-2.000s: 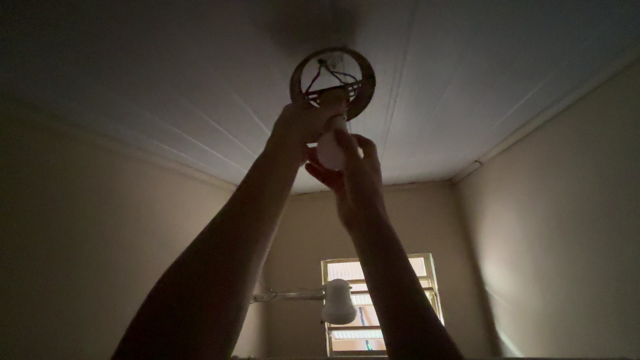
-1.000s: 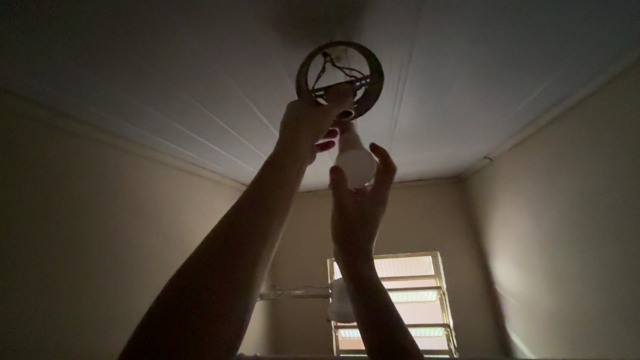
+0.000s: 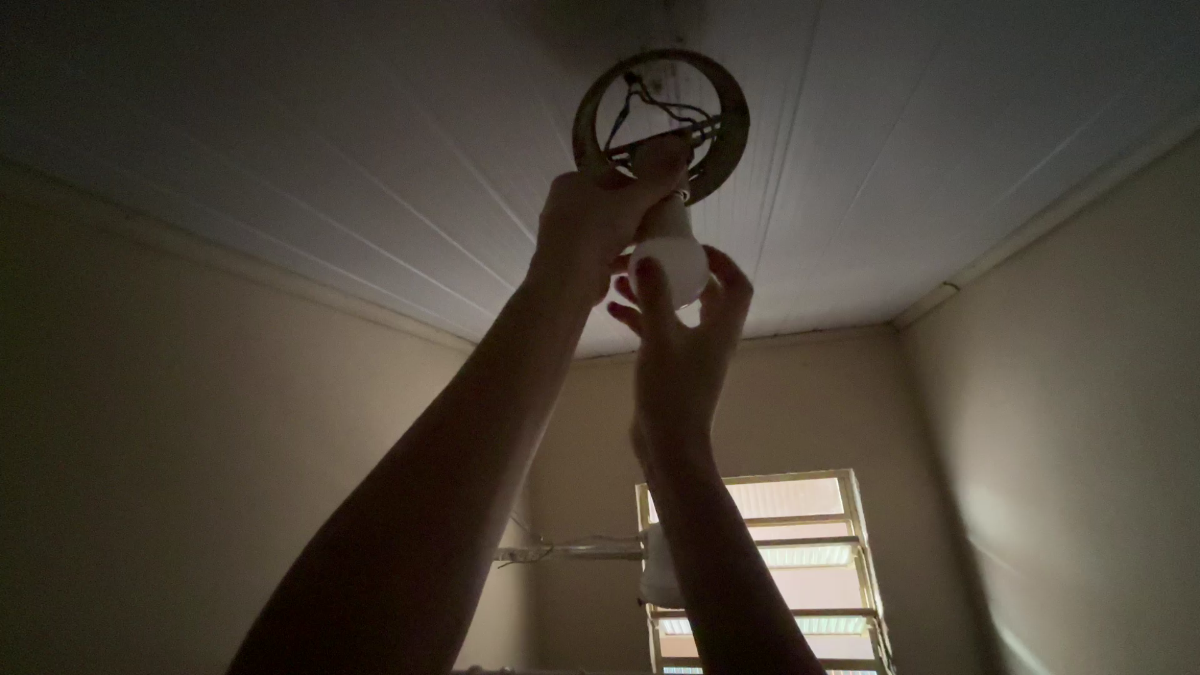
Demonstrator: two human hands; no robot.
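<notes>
Overhead, a round ceiling lamp base [image 3: 736, 122] hangs with dark wires [image 3: 647, 92] showing inside its ring. My left hand [image 3: 600, 220] grips the lower crossbar and socket area of that base, thumb upward. A white light bulb [image 3: 673, 267] points down from the socket, its neck up against the fitting. Around the bulb's round end are the thumb and fingers of my right hand [image 3: 689, 328], which reaches up from below. The socket itself is mostly hidden behind my left hand.
A louvred window [image 3: 811, 553] is in the far wall. Partly behind my right forearm, a white electric shower head [image 3: 661, 567] sits on a horizontal pipe [image 3: 581, 551]. Walls rise at both sides to the panelled ceiling [image 3: 422, 122].
My right hand was around the bulb two seconds ago, had its fingers spread wider below it one second ago, and is now closer around it again. My left hand stays at the lamp base.
</notes>
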